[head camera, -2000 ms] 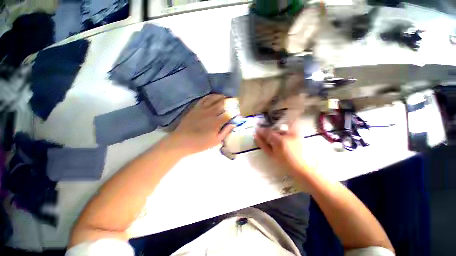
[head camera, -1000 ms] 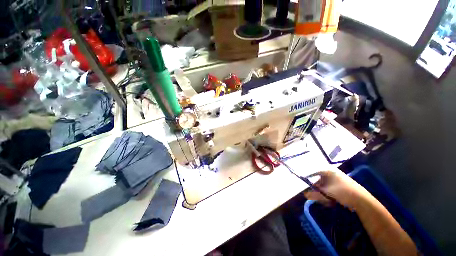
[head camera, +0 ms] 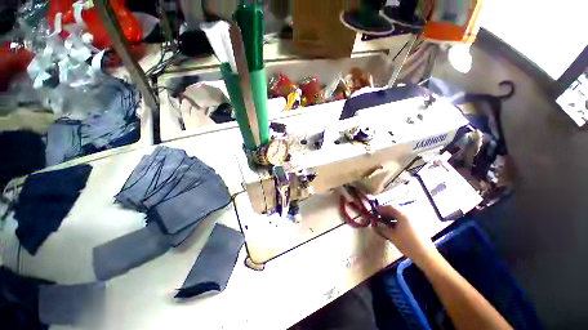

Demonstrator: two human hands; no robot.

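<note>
My right hand [head camera: 401, 227] is beside the red-handled scissors [head camera: 356, 211] under the machine arm. Its fingers are on the dark handles of the shears [head camera: 385, 217]; the blades are hard to make out there. My left hand is out of the picture. A blue-grey flap piece [head camera: 214, 259] lies on the white table, left of the machine bed plate [head camera: 284, 242], its lower end curled or layered. A fanned pile of blue-grey flap pieces [head camera: 171, 184] lies further left. No cloth shows under the needle area [head camera: 284, 209].
The sewing machine [head camera: 361, 145] stands across the table, with a green cone [head camera: 248, 106] at its head. Single grey pieces [head camera: 132, 250] and navy pieces [head camera: 51, 200] lie left. A dark-edged rectangle [head camera: 445, 188] lies right. A blue plastic basket [head camera: 464, 258] is below the table.
Both hands were at the needle area; the left has since left the picture. My right hand moved right with the shears, then back left to the red-handled scissors. The view has shifted.
</note>
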